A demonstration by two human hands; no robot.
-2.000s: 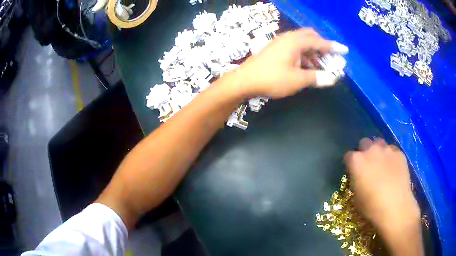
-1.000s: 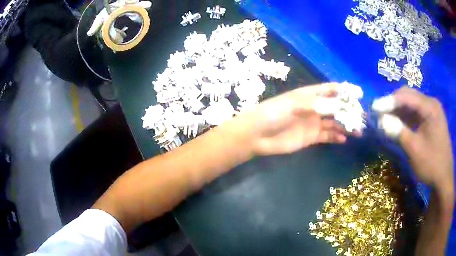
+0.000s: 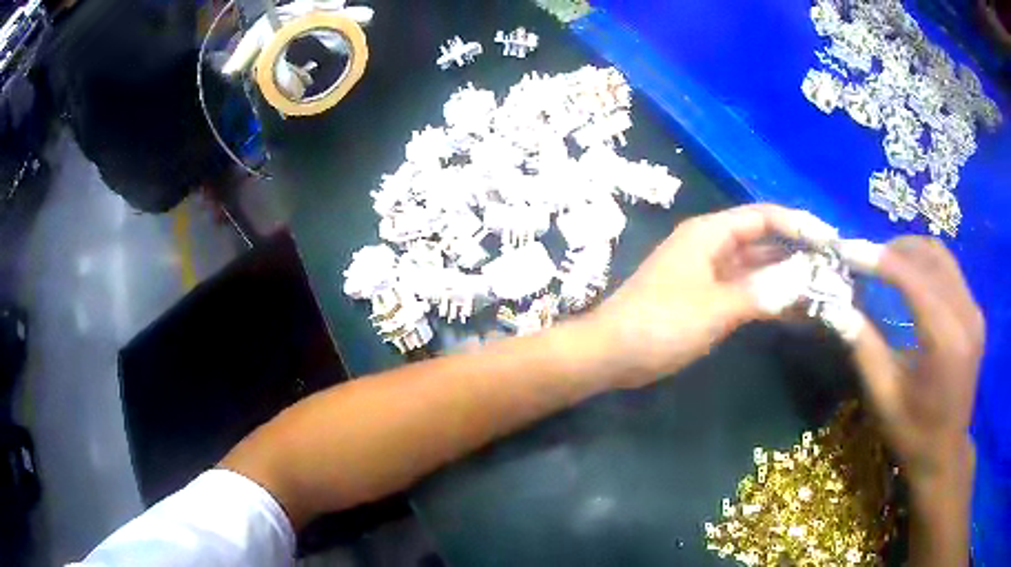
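My left hand, with white coverings on its fingertips, holds a white plastic housing between thumb and fingers over the mat's right edge. My right hand, blurred and also with white fingertip coverings, touches the housing from the right; whether it pinches a terminal is too small to tell. A heap of white housings lies on the dark green mat above my left forearm. A heap of gold brass terminals lies below my hands, beside my right wrist.
A tan tape roll lies at the mat's upper left by a whitish item. Two loose housings lie above the heap. Filled housings are spread on the blue surface. A dark seat stands left of the bench.
My left hand has come down from above with the housing. My right hand has left the terminal heap and moved up to meet it. The view has shifted slightly.
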